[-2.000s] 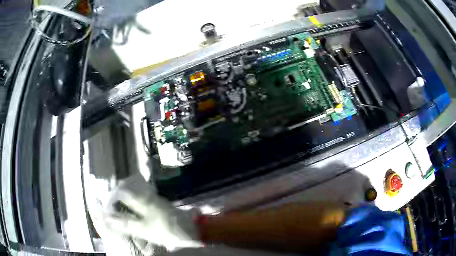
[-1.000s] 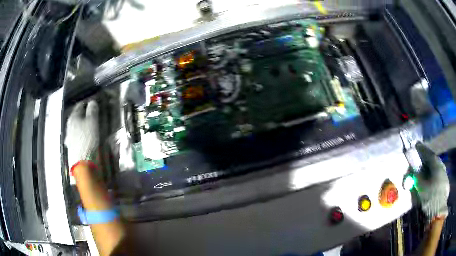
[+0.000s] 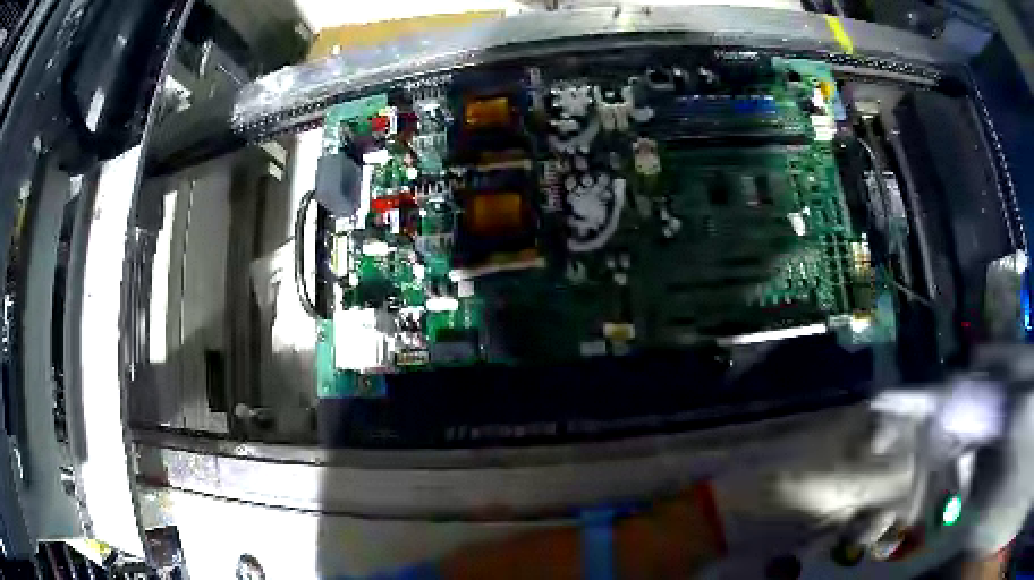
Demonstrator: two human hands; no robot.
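Observation:
The green circuit board [image 3: 748,244] lies in its black carrier [image 3: 635,397] in front of me. It bears two orange-yellow transformers [image 3: 497,212] and white adhesive [image 3: 592,210] around clustered parts. My left forearm, with a blue band, crosses the bottom of the picture. My gloved left hand [image 3: 839,489] is blurred at the lower right, in front of the panel. My gloved right hand [image 3: 998,453] is blurred at the right edge, close to it. A pale lilac-white patch shows between the hands. Their fingers and anything held cannot be made out.
Metal conveyor rails [image 3: 397,476] run along the near and far sides of the carrier. A lit green button [image 3: 952,510] shows on the white panel at the lower right. Other buttons there are partly covered by my hands. A black curved handle [image 3: 304,255] stands at the board's left end.
My left hand has moved from left of the board to the lower right, beside my right hand. The view has shifted, so the board appears more level.

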